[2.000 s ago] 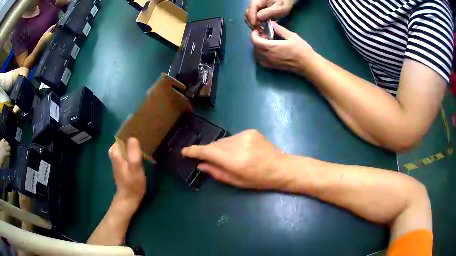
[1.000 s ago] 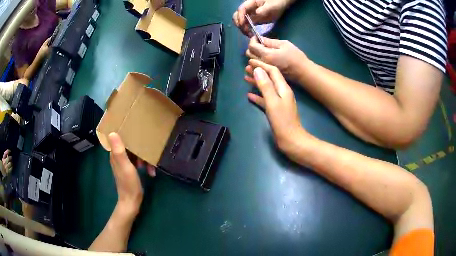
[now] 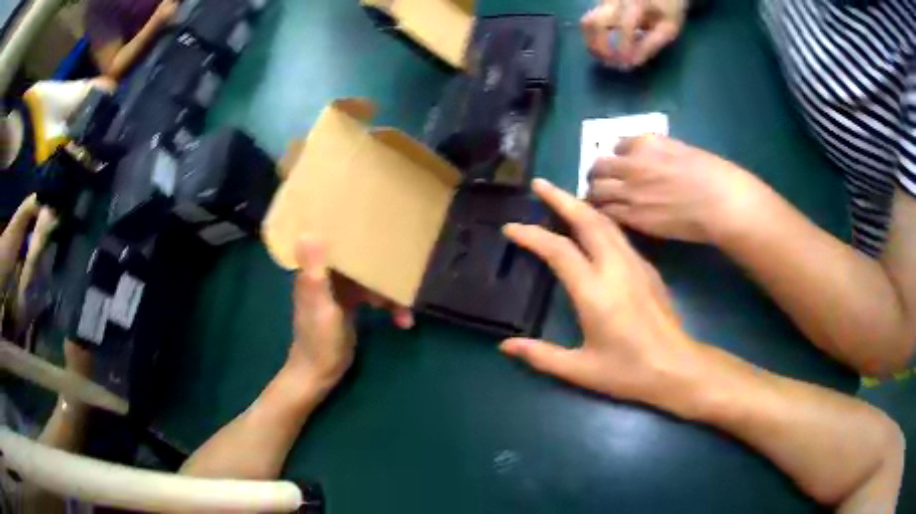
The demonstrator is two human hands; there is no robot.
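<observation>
An open retail box (image 3: 482,266) lies in front of me, black with a black inner tray. Its tan lid (image 3: 367,206) is folded open to the left. My left hand (image 3: 326,321) grips the lid's lower left edge, thumb on the inner face and fingers behind. My right hand (image 3: 623,311) is open, fingers spread, over the right side of the box, holding nothing. Whether its fingertips touch the box is blurred. A white leaflet (image 3: 598,141) lies on the table beyond it, partly under another person's hand (image 3: 663,186).
More open black boxes (image 3: 492,100) stand just beyond mine, one with a tan lid (image 3: 432,25). Closed black boxes (image 3: 216,186) are stacked at left. A cream pipe rail (image 3: 151,482) crosses the lower left. A person in a striped top (image 3: 854,90) sits at right; others are at upper left.
My right hand has moved from beside the neighbour's hands back to the box. The view has shifted, so things appear further right. A white leaflet now lies flat under the neighbour's hand.
</observation>
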